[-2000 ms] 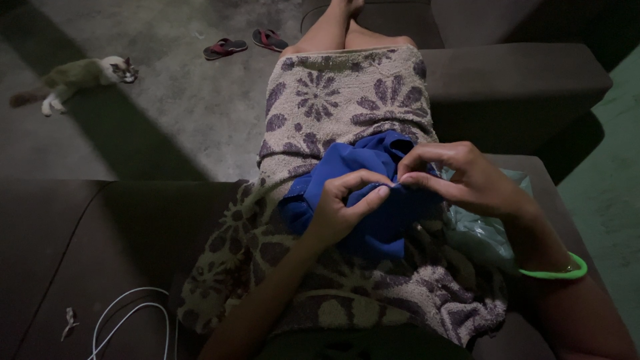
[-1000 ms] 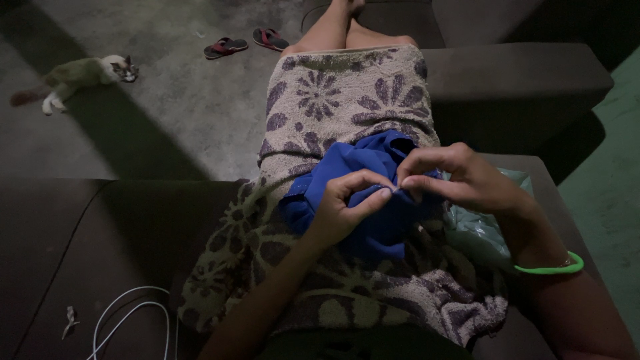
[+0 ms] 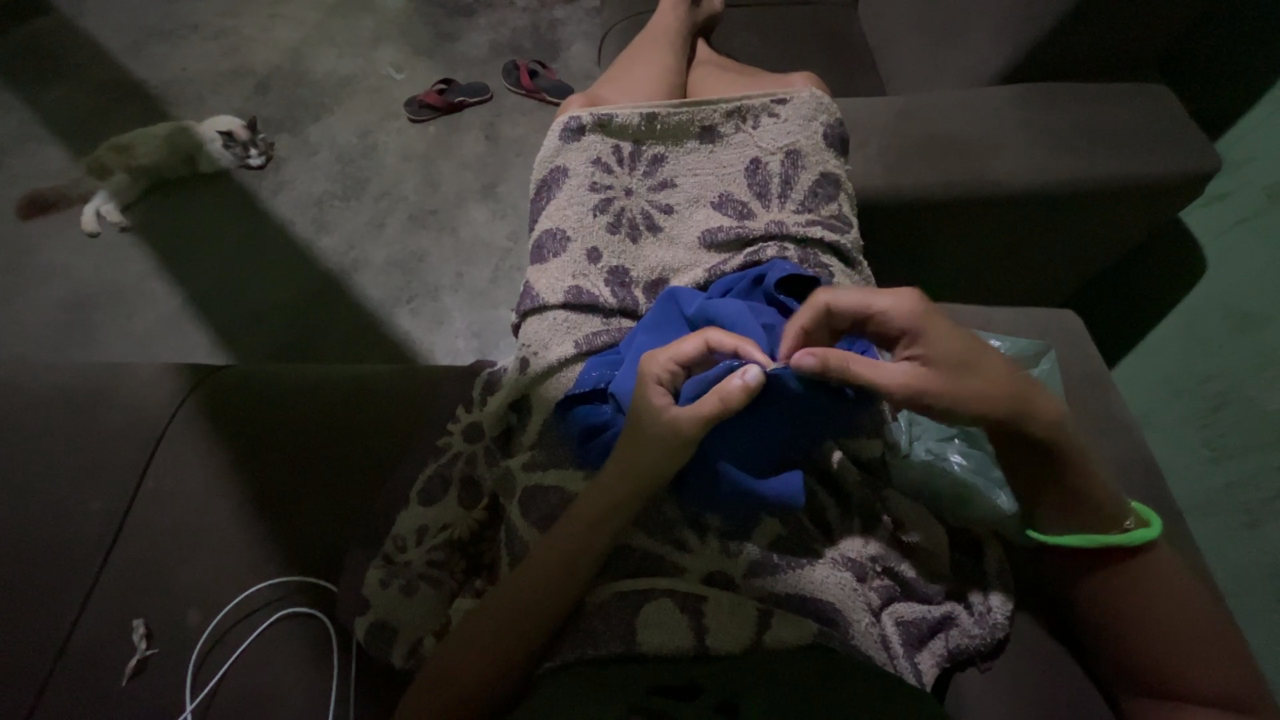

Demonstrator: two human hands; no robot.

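A bunched piece of blue fabric [image 3: 735,450] with a pale stitched line lies on my lap, over a towel with purple flowers [image 3: 640,200]. My left hand [image 3: 690,385] pinches the fabric's edge between thumb and index finger. Almost touching those fingertips, my right hand [image 3: 890,350] has its thumb and index finger closed together at the same edge. A tiny pale thing shows between the two hands, too small to name. Whether the right fingertips hold cloth or something thin cannot be made out. A bright green band [image 3: 1100,538] circles my right wrist.
A translucent plastic bag [image 3: 955,460] lies on the sofa beside my right forearm. A white cable [image 3: 325,615] and a small twisted scrap [image 3: 138,650] are on the seat at left. On the floor are a cat [image 3: 165,160] and flip-flops [image 3: 448,99].
My right hand has shifted slightly at the fabric's edge. My left hand keeps its pinch on the blue fabric, in about the same place.
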